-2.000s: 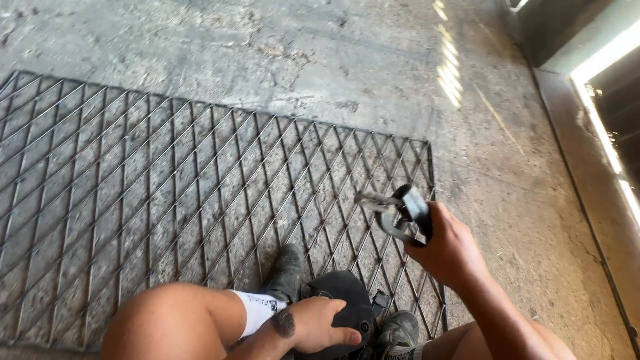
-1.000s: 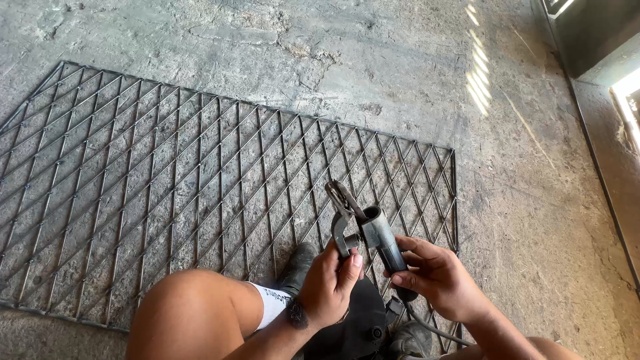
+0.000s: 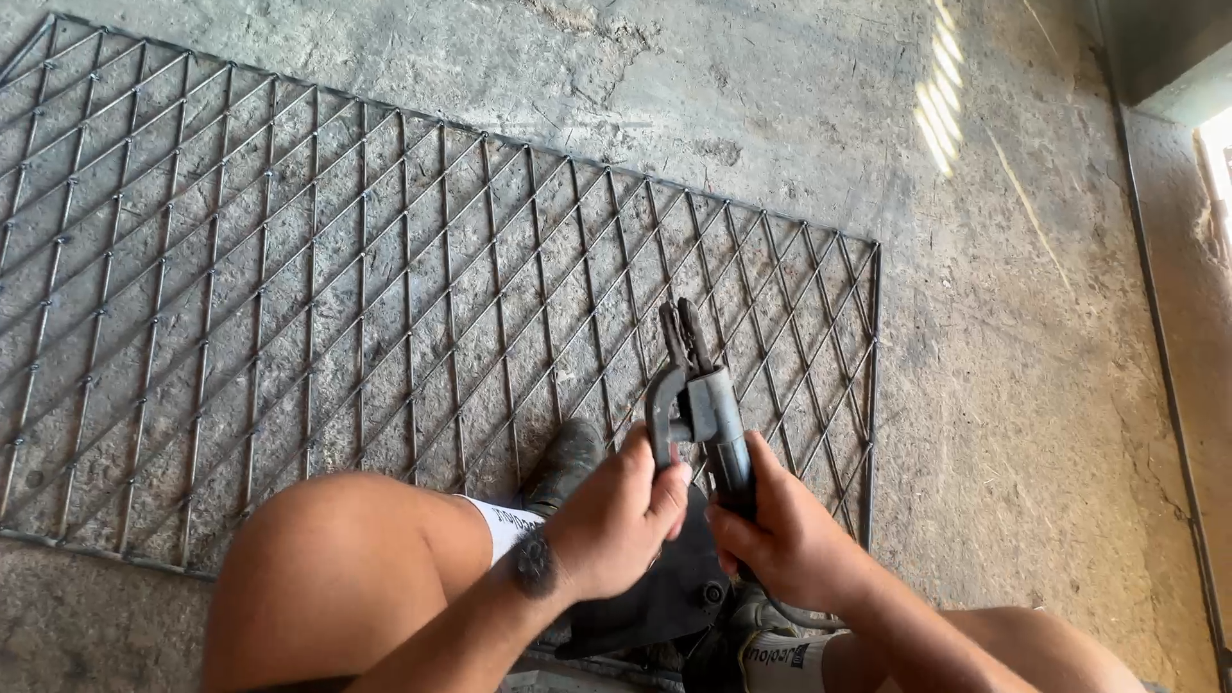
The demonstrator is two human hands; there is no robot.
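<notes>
A welding electrode holder (image 3: 724, 428) is held upright between my hands, its metal jaws pointing away from me. My right hand (image 3: 784, 525) grips its dark handle, from which a cable runs down. The fingers of my left hand (image 3: 621, 510) are closed on the holder's curved lever, on the left side. No electrode can be made out in the jaws. Beneath and beyond the hands lies a welded metal lattice panel (image 3: 404, 332) of crossed rods inside a bar frame, flat on the floor.
Below my hands, between my legs, is a black welding mask (image 3: 650, 602). My left boot (image 3: 568, 462) stands on the lattice. Rough concrete floor (image 3: 972, 385) surrounds the panel. A long thin bar or edge (image 3: 1155, 337) runs along the right, beside a wall base.
My left hand has risen from the mask to the holder's lever. The electrode holder, earlier held out to the right in my right hand alone, is now upright between both hands.
</notes>
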